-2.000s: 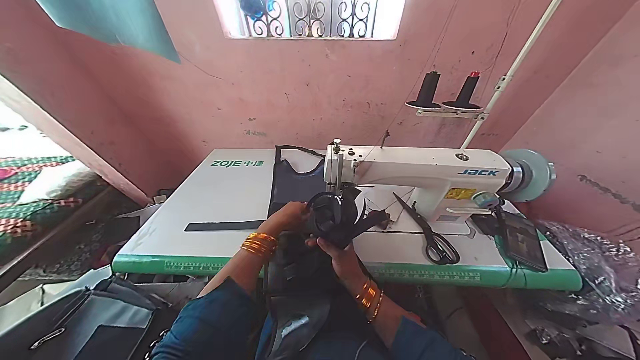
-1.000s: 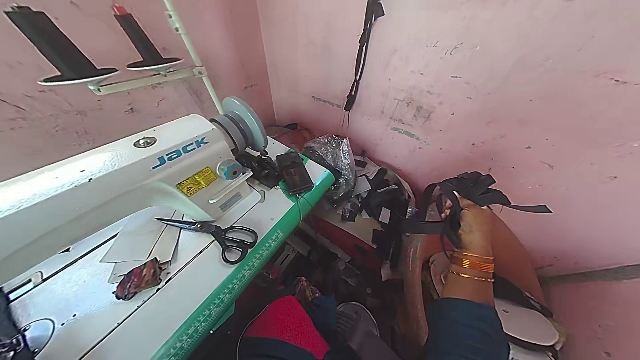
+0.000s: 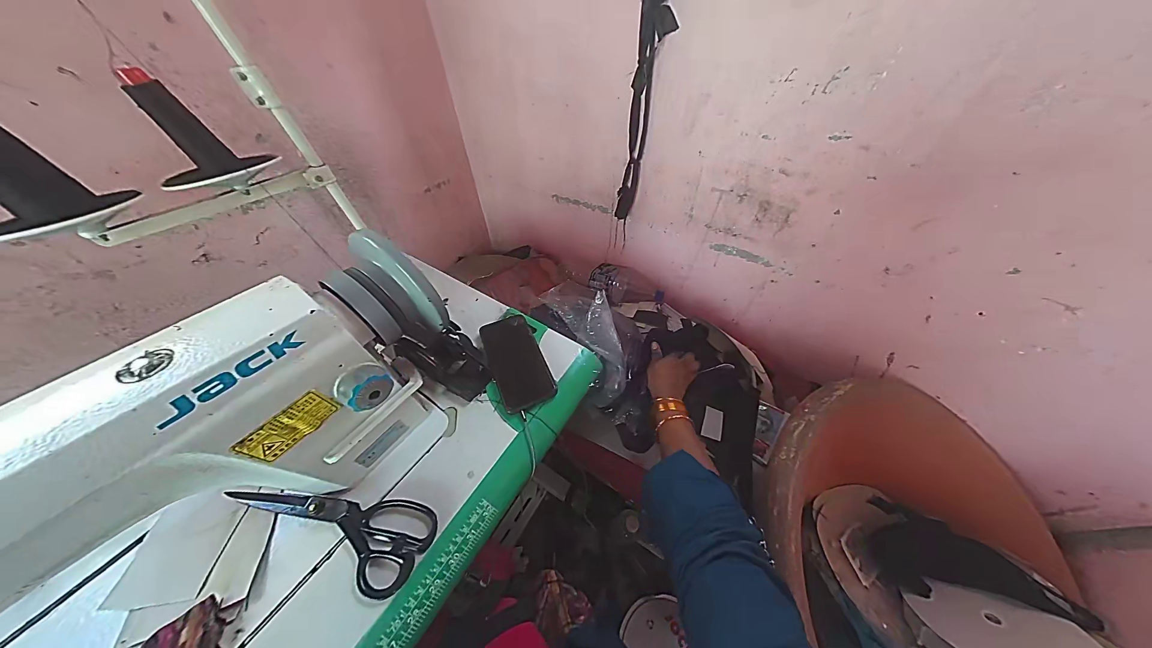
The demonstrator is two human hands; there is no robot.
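Note:
My right hand point(image 3: 673, 373), with gold-coloured bangles at the wrist, reaches into a heap of black fabric pieces point(image 3: 720, 387) beyond the table's right end. Its fingers are partly lost among the dark cloth, so whether they grip a piece cannot be told. Crumpled clear plastic point(image 3: 594, 333) lies just left of the hand. My left hand is out of view. On the white sewing table are a pair of black-handled scissors point(image 3: 360, 531), a dark phone-like device point(image 3: 517, 363) and the Jack sewing machine point(image 3: 225, 387).
The table's green edge point(image 3: 486, 504) runs diagonally left of my arm. An orange-brown round container point(image 3: 864, 423) stands at the right, with dark material in it. Black straps point(image 3: 638, 117) hang on the pink wall. Thread cones point(image 3: 180, 126) stand upper left.
The view has swung right from the machine's needle area. A second ago my right hand held black strips over the container at the right; now it is in the heap beside the table.

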